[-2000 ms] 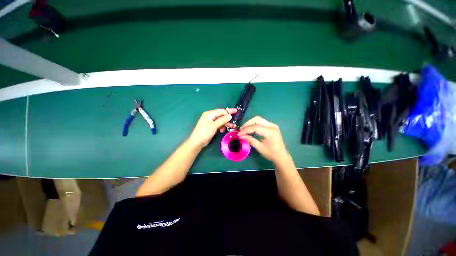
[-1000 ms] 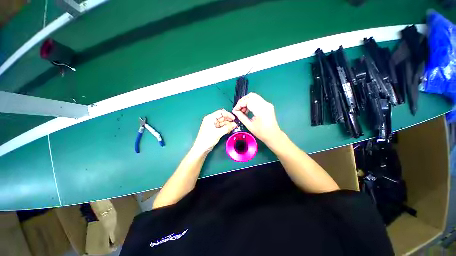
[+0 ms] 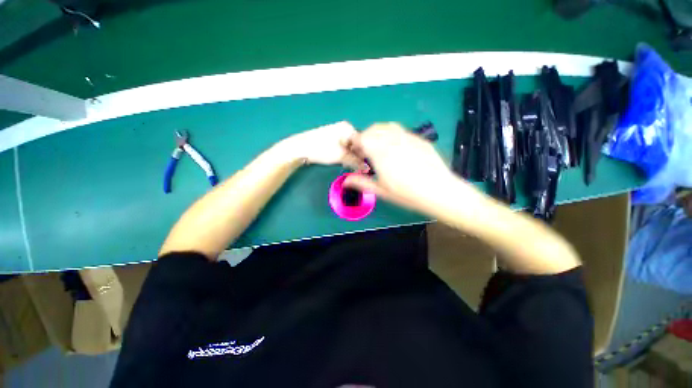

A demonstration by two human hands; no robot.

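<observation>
The dryer head [image 3: 339,203], with a bright pink round face and dark centre hole, faces up near the front edge of the green bench. My left hand [image 3: 328,144] is at its neck, fingers bent and partly hidden by my right hand. My right hand [image 3: 398,163] is blurred and lies over the neck, its fingers touching the upper rim of the pink face. A black handle part [image 3: 427,132] shows beyond my right hand; the rest is hidden. The lead wires are hidden by my hands.
Blue-handled cutters [image 3: 187,161] lie open at left. A pile of black handle shells [image 3: 504,136] lies at right, beside a blue plastic bag [image 3: 645,125]. A white rail [image 3: 303,82] runs behind the bench. An open carton [image 3: 603,265] stands below the right edge.
My hands have closed together over the neck. My right hand now covers more of it, and the black handle points to the right instead of away from me. The camera view has turned.
</observation>
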